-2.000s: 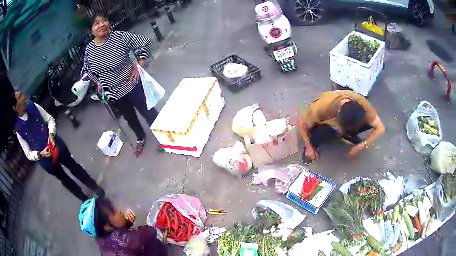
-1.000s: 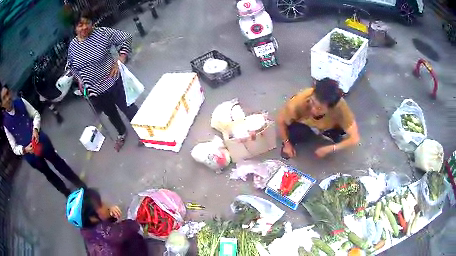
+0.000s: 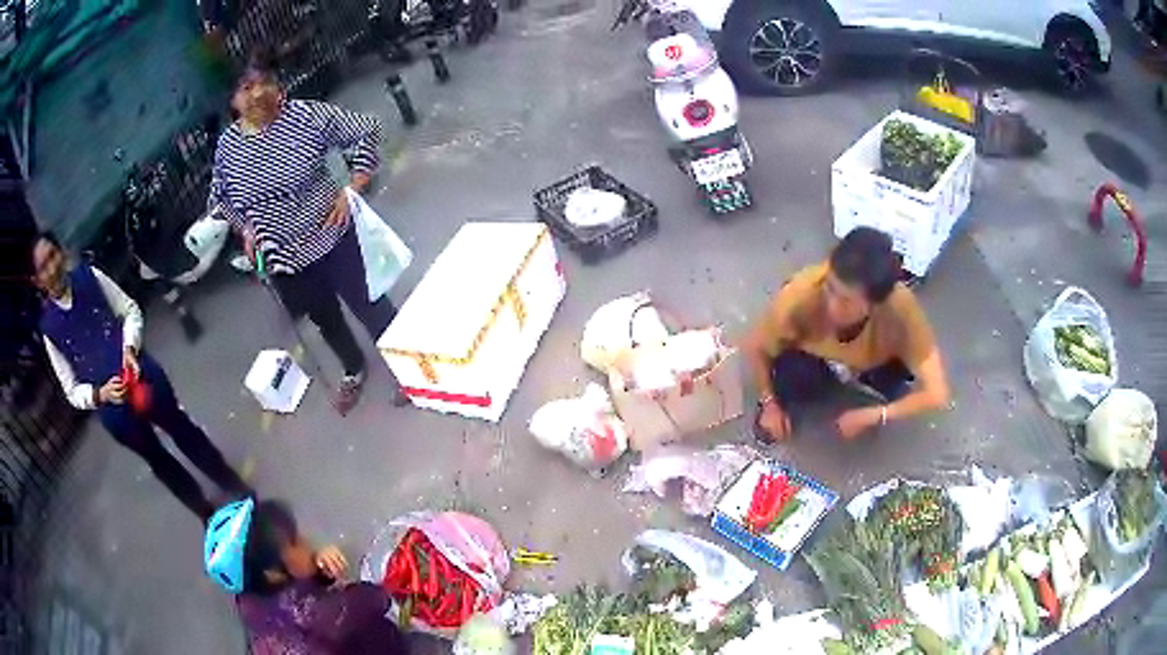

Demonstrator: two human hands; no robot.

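Observation:
Neither of my hands is in the picture. Nearest in front of me lie vegetables on white sheeting (image 3: 787, 636) along the bottom edge. Leafy greens (image 3: 602, 623) lie at the bottom middle, cut off by the edge. A dark green bundle with a red tie (image 3: 870, 582) lies right of them. Pale green gourds (image 3: 1024, 592) and a red-orange carrot (image 3: 1048, 598) lie further right. Red chillies (image 3: 442, 576) fill a pink-white bag at the lower left. More red chillies (image 3: 769, 499) lie on a blue-edged scale (image 3: 810, 512).
A person in orange (image 3: 845, 333) squats behind the scale. A person in a blue helmet (image 3: 230, 548) is at the lower left; two others stand at left. White foam boxes (image 3: 480, 307), a black crate (image 3: 596, 215), a scooter (image 3: 698, 115) and a car stand beyond.
The view has tilted up and shifted, so the near vegetables are more cut off by the bottom edge. The squatting person's head has risen from its bowed position.

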